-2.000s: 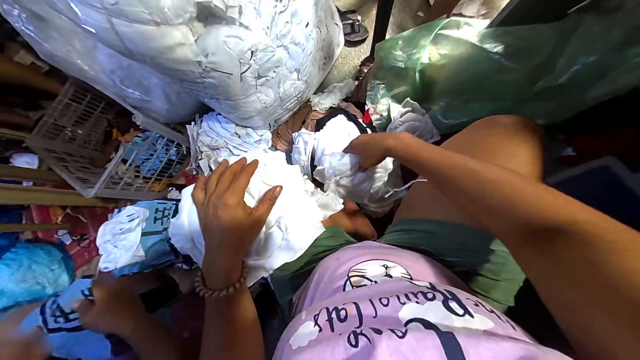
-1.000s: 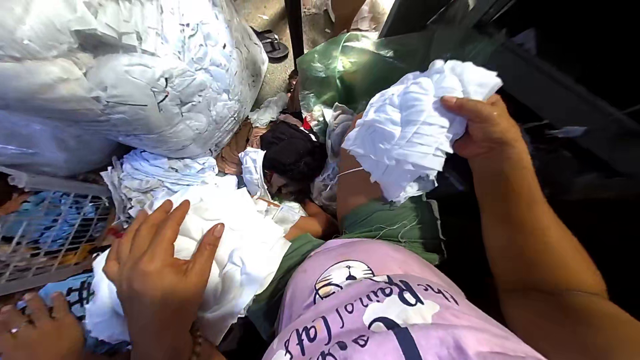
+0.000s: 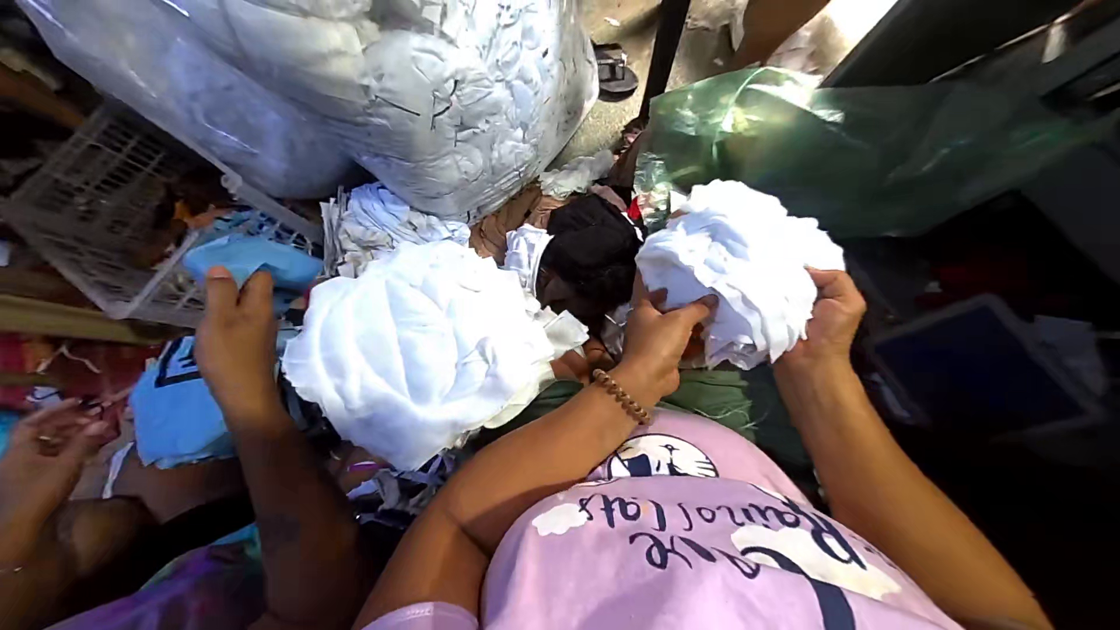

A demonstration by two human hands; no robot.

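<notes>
Both my hands hold one stack of white cloth pieces (image 3: pixel 739 267) above my lap. My left hand (image 3: pixel 658 337), with a beaded bracelet on its wrist, grips the stack's lower left edge. My right hand (image 3: pixel 827 315) has hold of its right edge, the fingers partly hidden behind the fabric. A larger pile of white cloth (image 3: pixel 420 350) lies to the left of my left forearm. Between the two whites sits a dark bundle of fabric (image 3: pixel 591 254).
A big clear plastic bag of white cloth (image 3: pixel 455 96) stands ahead, a plastic crate (image 3: pixel 131 219) at left and a green plastic sheet (image 3: pixel 840 149) at right. Beside me a co-worker's hand (image 3: pixel 236 341) holds light blue cloth (image 3: pixel 254 262).
My left hand has left the large white pile and now grips the stack that my right hand held up alone. The co-worker's hand has come up with blue cloth.
</notes>
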